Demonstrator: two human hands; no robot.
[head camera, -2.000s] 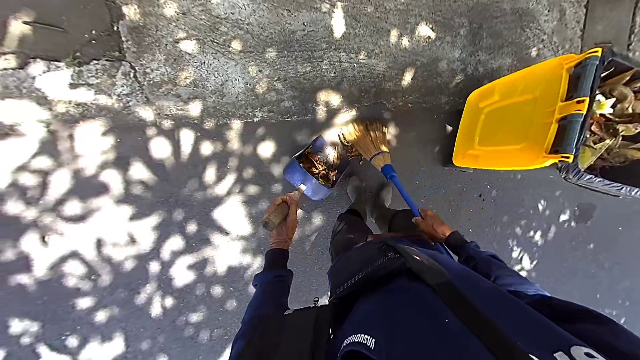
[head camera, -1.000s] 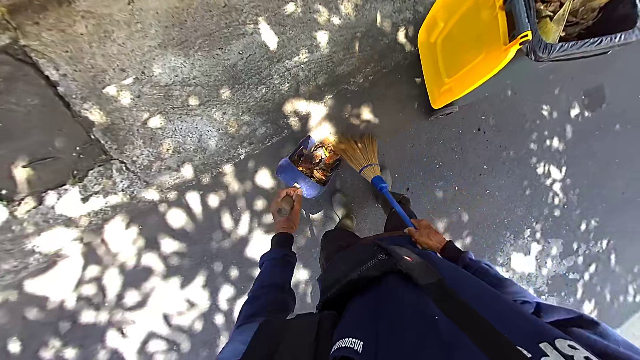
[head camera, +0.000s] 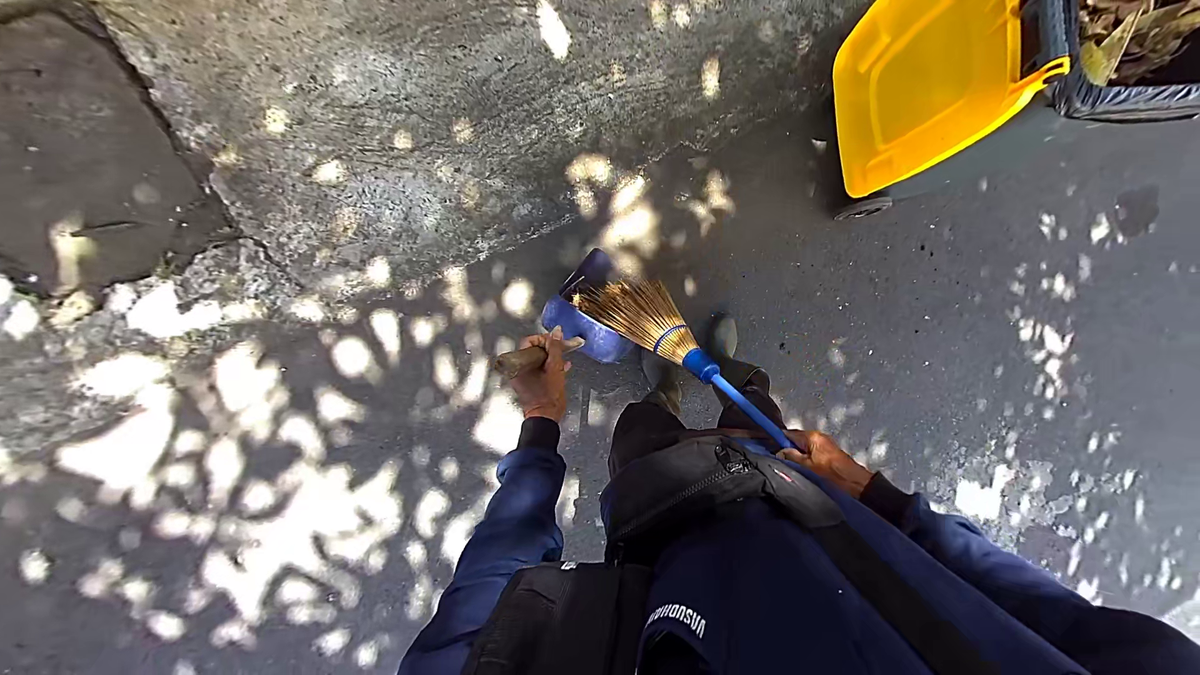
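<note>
My left hand (head camera: 544, 380) is closed around the wooden handle of a blue dustpan (head camera: 595, 330), held low over the pavement in front of my feet. A straw broom (head camera: 647, 314) with a blue shaft has its bristles over the pan's opening, hiding most of what lies inside. My right hand (head camera: 832, 459) grips the blue shaft close to my waist.
A wheeled bin with a yellow lid (head camera: 919, 84) hanging open stands at the upper right; its black liner (head camera: 1125, 101) holds dry leaves (head camera: 1139, 33). A rough concrete strip (head camera: 375, 103) borders the dark asphalt, with a slab (head camera: 84, 159) at upper left.
The broom's bristles have moved from beside the dustpan to over its opening, covering the leaves that showed in it a second ago. The view has shifted, with the bin now farther up.
</note>
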